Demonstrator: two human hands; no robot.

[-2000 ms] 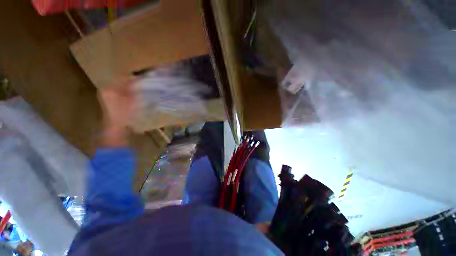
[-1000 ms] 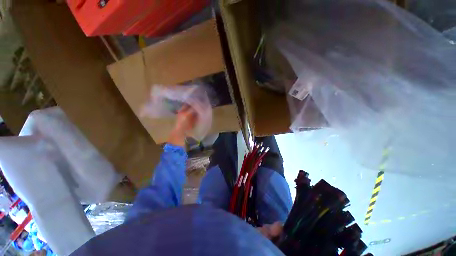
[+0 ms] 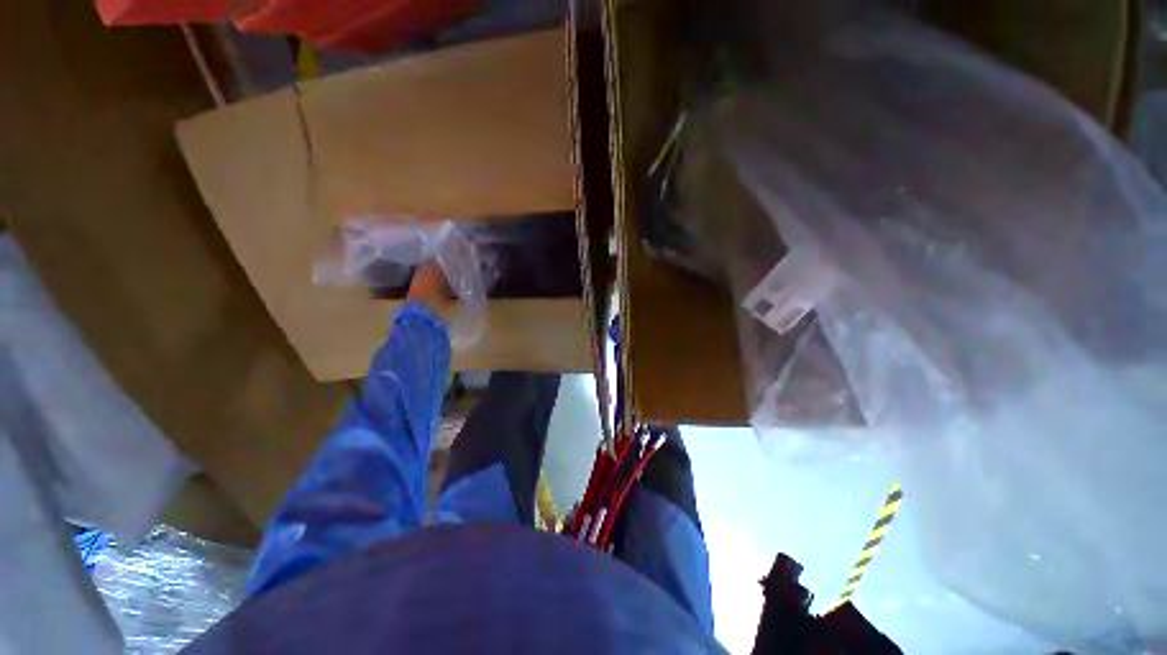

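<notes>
My left hand [image 3: 430, 289] reaches into the gap between the flaps of a brown carton [image 3: 448, 141]. A crinkled clear plastic bag [image 3: 448, 251] lies around it, and its fingers are hidden. A red-and-black wire bundle [image 3: 614, 491] with white-marked ends stands in front of my legs. A black cable bundle [image 3: 819, 619] is cut off by the bottom edge. My right hand is out of the picture.
A second open carton [image 3: 685, 365] stands right against the first, with dark cables inside and a large clear plastic liner [image 3: 973, 282] spilling out. Orange-red crates [image 3: 346, 18] are at the top. White foam or film wrap [image 3: 77, 448] is at the left. Yellow-black tape [image 3: 873, 543] marks the floor.
My left hand has gone from above the carton, among the lifted plastic, down into its opening. The black cable bundle has sunk mostly below the picture's edge, and my right hand has left view.
</notes>
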